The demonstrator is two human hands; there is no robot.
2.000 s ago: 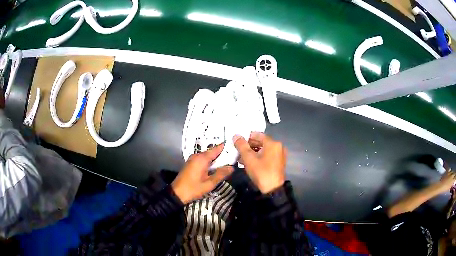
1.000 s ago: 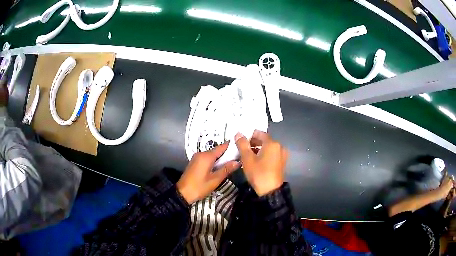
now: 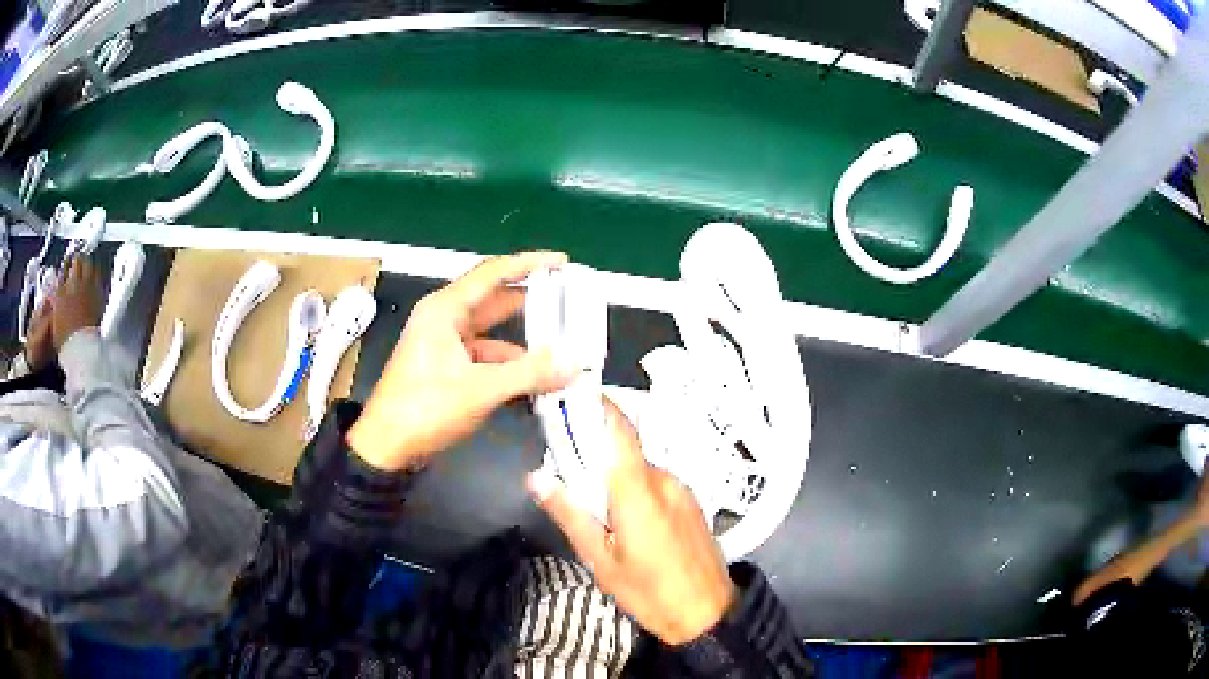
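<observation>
My left hand [image 3: 451, 358] grips the upper end of a white shell part [image 3: 582, 318] between fingers and thumb, above the bench. My right hand [image 3: 652, 537] holds the lower portion of the white part, where a thin dark blue line shows. Glare and my fingers hide its details, so I cannot tell its full shape. A large white curved piece [image 3: 790, 398] lies just right of my hands, around a heap of white parts [image 3: 683, 405] with small dark openings. I cannot tell whether it touches the held part.
A cardboard sheet [image 3: 252, 448] at left bears white U-shaped units, one with a blue part [image 3: 298, 374]. The green conveyor [image 3: 557, 133] beyond carries U-shaped units [image 3: 902, 275]. A grey metal post [image 3: 1061, 199] slants at right. A person's sleeve [image 3: 93, 464] is at left, a forearm [image 3: 1140, 551] at right.
My hands have risen off the heap, with a white part between them. The left hand moved up and left, the right hand down. The view has tilted up, showing more beyond the conveyor.
</observation>
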